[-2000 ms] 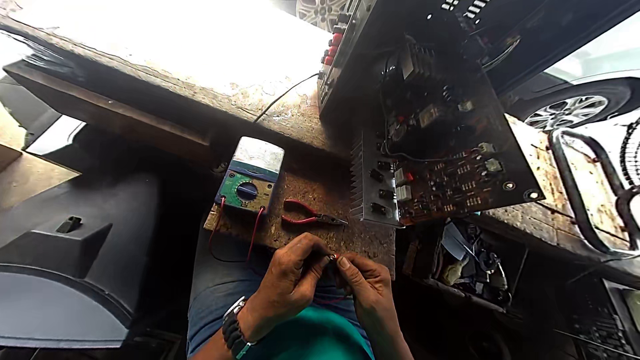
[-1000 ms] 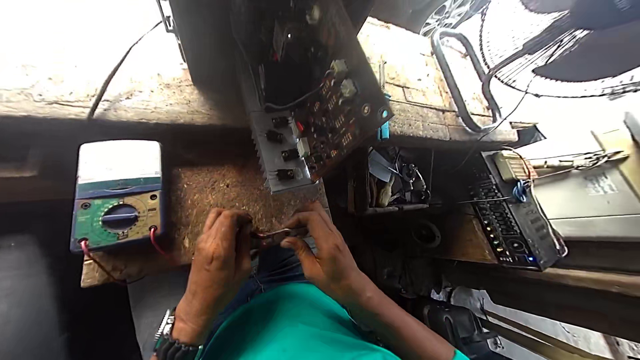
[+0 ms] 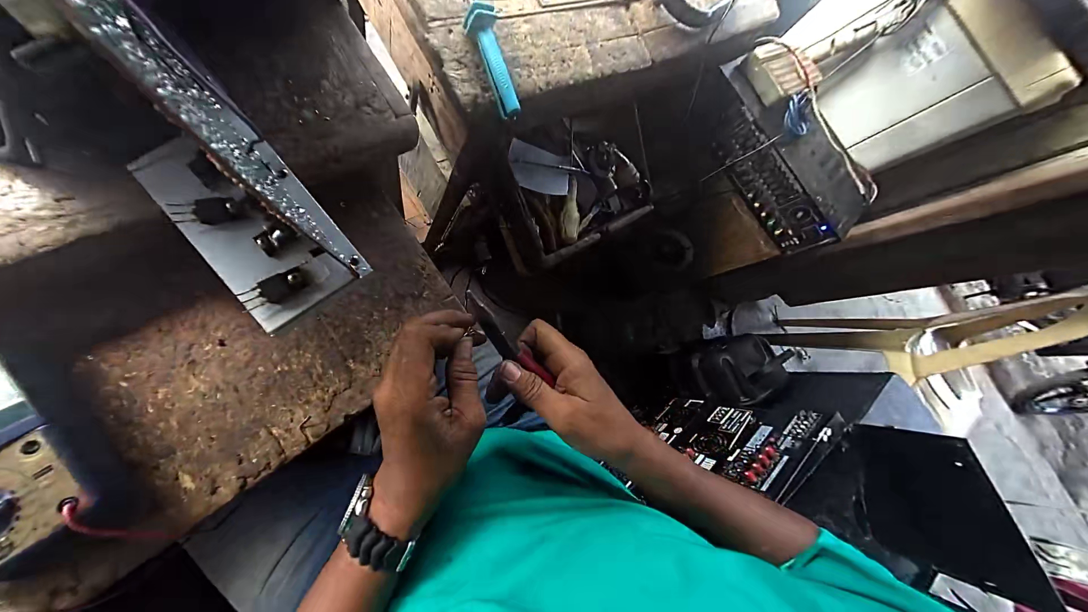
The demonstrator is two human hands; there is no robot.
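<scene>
My left hand (image 3: 429, 391), with a wristwatch on its wrist, pinches a tiny metallic part (image 3: 468, 332) between thumb and fingers; its kind is too small to tell. My right hand (image 3: 565, 382) is closed on a red-handled tool (image 3: 534, 364) with a dark metal end beside the left fingertips; its tip is unclear. Up and left of my hands stands a tilted circuit board (image 3: 246, 157), with a metal heatsink plate (image 3: 229, 263) bearing several black transistors along its lower edge. The multimeter (image 3: 34, 484), with a red lead, is partly visible at the far left.
The worn wooden bench (image 3: 255, 408) ends beside my left hand. A turquoise-handled object (image 3: 495, 64) lies on a ledge ahead. Beyond my hands is an open box (image 3: 595, 225) of odds and ends. An audio unit (image 3: 786, 191) stands right, and a black panel (image 3: 748, 442) lies below it.
The view has swung far to the right. Two seconds ago red-handled pliers lay on the bench beside the multimeter; now a red-handled tool is in my right hand.
</scene>
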